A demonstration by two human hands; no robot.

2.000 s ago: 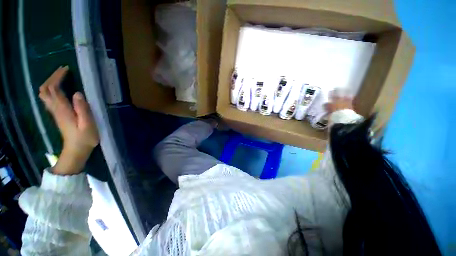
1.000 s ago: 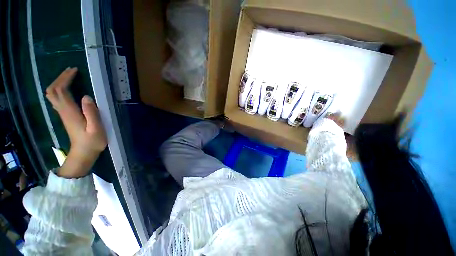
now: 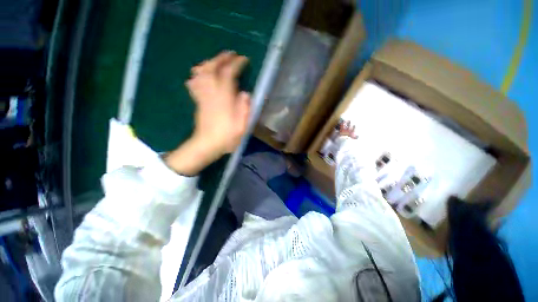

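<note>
Several white handheld devices with dark face details (image 3: 410, 184) lie on a white sheet (image 3: 430, 141) inside an open brown carton (image 3: 439, 71) at the right. The picture is blurred. My right hand (image 3: 348, 129) is inside the carton at its left side, small and partly cut off from view by the sleeve. It is over or beside the leftmost devices; whether it grips one cannot be told. My left hand (image 3: 219, 109) is raised over the dark-green bench surface by its metal edge, fingers spread, empty.
A second brown carton (image 3: 324, 88) with cloudy plastic stands between the bench edge (image 3: 259, 100) and the device carton. A blue stool (image 3: 307, 200) is below my arm. White paper (image 3: 179, 245) lies beside my left sleeve. Blue floor (image 3: 454, 23) surrounds the carton. Dark hair hangs at lower right.
The view has turned, so the cartons sit further right and tilted. My right hand has moved from the right end of the device row to its left end. My left hand stays spread.
</note>
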